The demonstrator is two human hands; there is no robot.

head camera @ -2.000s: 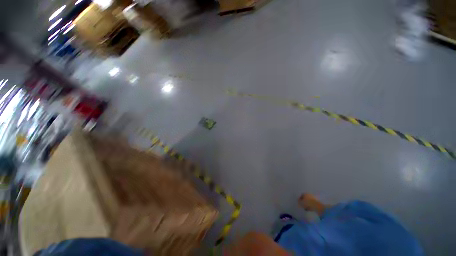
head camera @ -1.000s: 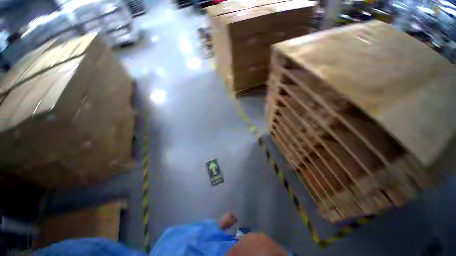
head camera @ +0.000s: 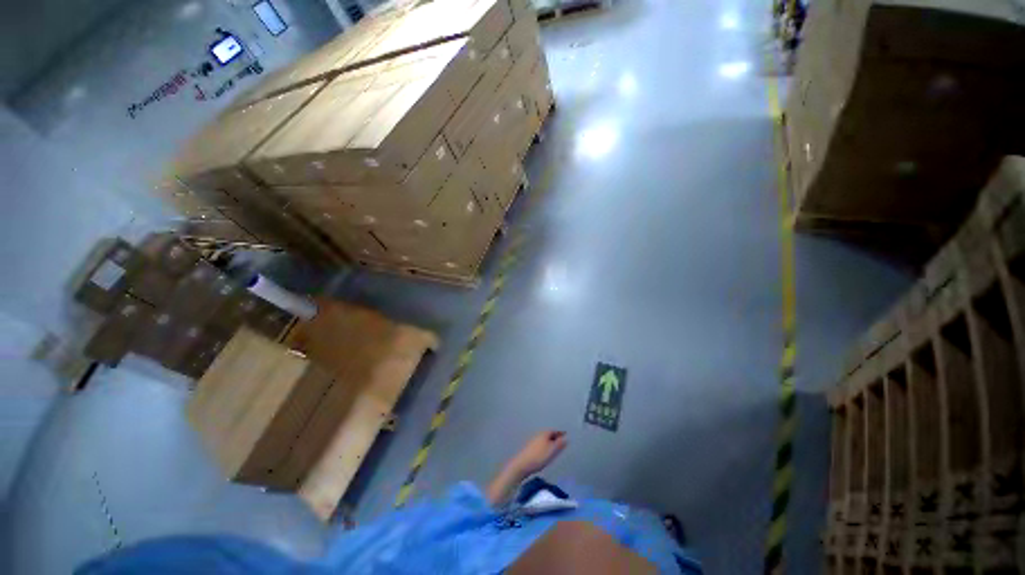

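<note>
My left hand (head camera: 545,450) is small in the lower middle, held out over the floor from a light blue sleeve. It looks empty and loosely open and touches nothing; finger detail is blurred. My right hand is not in view. A blurred skin-coloured shape cuts in at the bottom edge; I cannot tell what part it is. Stacked wooden pallets (head camera: 932,382) with slatted sides stand at the right edge, cut off by the picture. A dark green floor arrow sign (head camera: 606,396) lies just beyond my left hand.
Striped floor tape (head camera: 455,376) runs along the aisle's left, and more tape (head camera: 786,337) along its right. Wrapped cartons (head camera: 416,169) stand upper left on pallets. A low pallet (head camera: 388,365) holds a carton block (head camera: 264,410). Another carton block (head camera: 888,112) stands upper right.
The view has swung left: the pallet stack has shifted to the right edge and more of the left-hand bay shows. My left hand sits farther right and shows more forearm.
</note>
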